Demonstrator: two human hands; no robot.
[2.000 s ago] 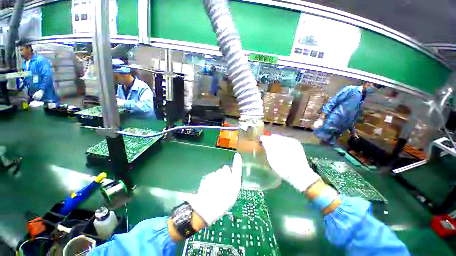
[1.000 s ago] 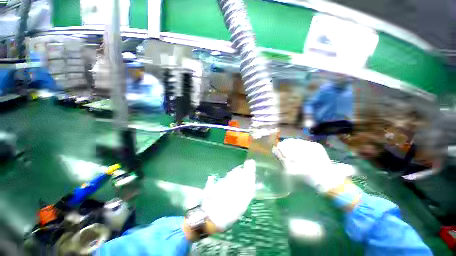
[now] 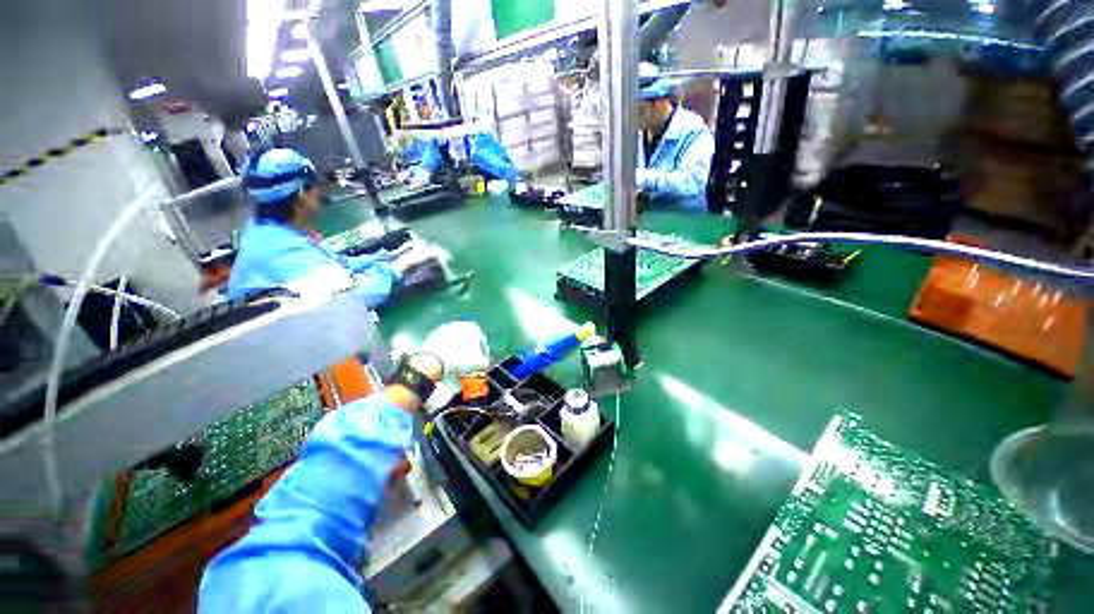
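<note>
My left hand (image 3: 457,348), in a white glove, is at the far left corner of the black divided tray (image 3: 536,510), near an orange-handled tool (image 3: 475,385). Its fingers are blurred and I cannot tell whether it holds anything. The tray holds a blue tube with a yellow end (image 3: 547,356), a white bottle (image 3: 579,417) and a cream round tub (image 3: 529,452). A green circuit board (image 3: 888,528) lies at the lower right, cut off by the picture's edge. My right hand is out of the picture.
A solder spool (image 3: 601,356) stands by the black post (image 3: 619,294). A machine at left holds a board (image 3: 222,462) on an orange carrier. An orange carrier (image 3: 1002,309) lies at the back right. The clear hood (image 3: 1050,480) is at right. People in blue work beyond.
The view has swung left. My left hand has moved from beside the hood to the tray's far left corner. My right hand has left the picture.
</note>
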